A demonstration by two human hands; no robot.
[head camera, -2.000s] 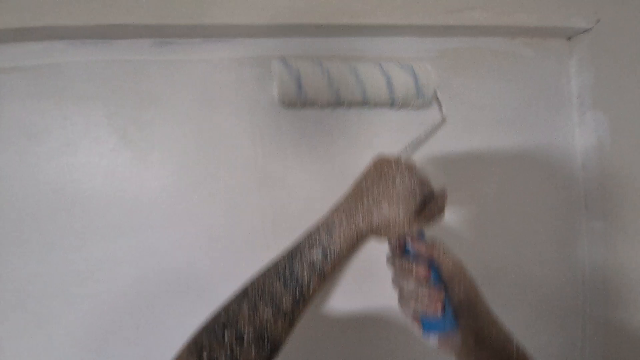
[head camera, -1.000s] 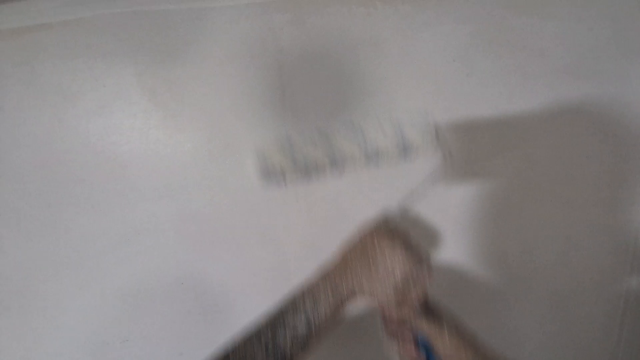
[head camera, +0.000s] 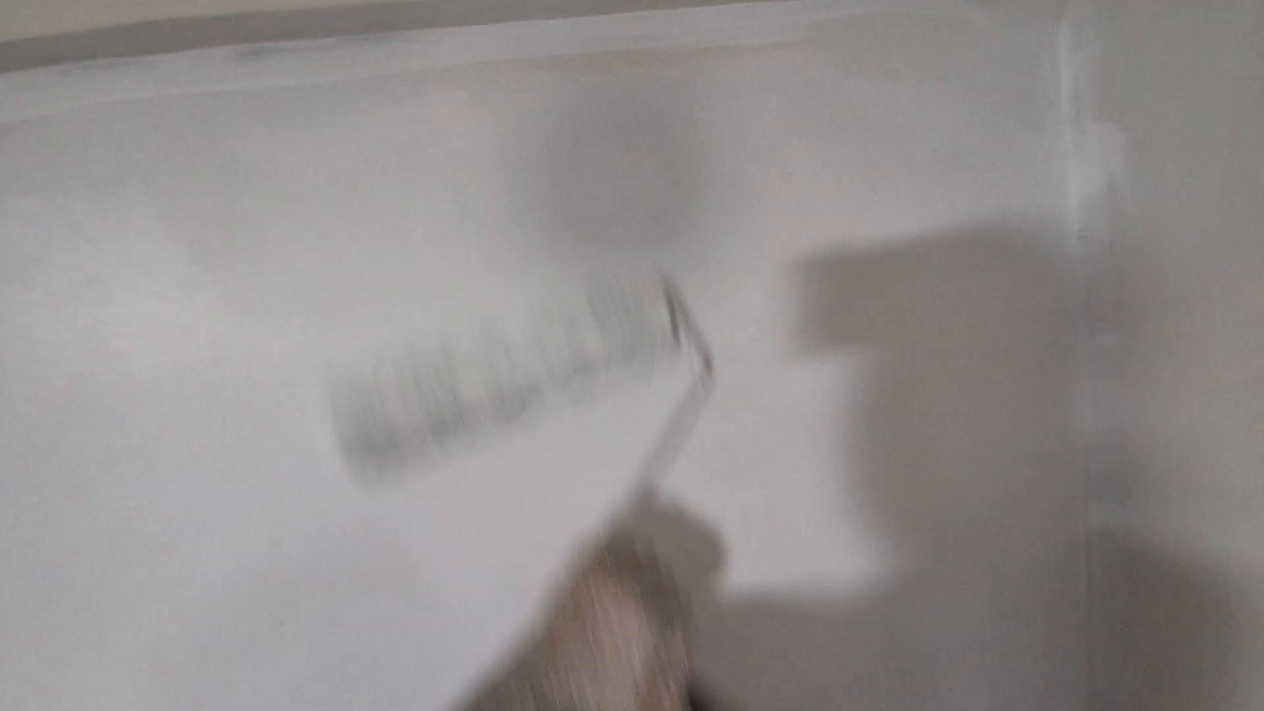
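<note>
A paint roller with a pale, faintly striped sleeve [head camera: 504, 375] lies across the middle of the view, blurred, its left end lower than its right. From the right end its bent wire frame [head camera: 691, 395] runs down to my left hand [head camera: 617, 622], which is closed around the tool at the bottom centre. Motion blur hides the fingers. The roller is at the painted wall [head camera: 247, 553]; whether the sleeve touches it I cannot tell. My right hand and the roller's handle are below the view's edge or hidden.
Along the top of the wall runs a darker ledge or trim edge [head camera: 395, 25], with a paler painted band under it. A vertical corner line [head camera: 1076, 296] stands at the right. Shadows of the roller and arms fall on the wall at centre and right.
The roller, nearly level two seconds ago, now slants down to the left. My right hand, earlier seen on the blue handle below my left, has left the view. The view itself has shifted.
</note>
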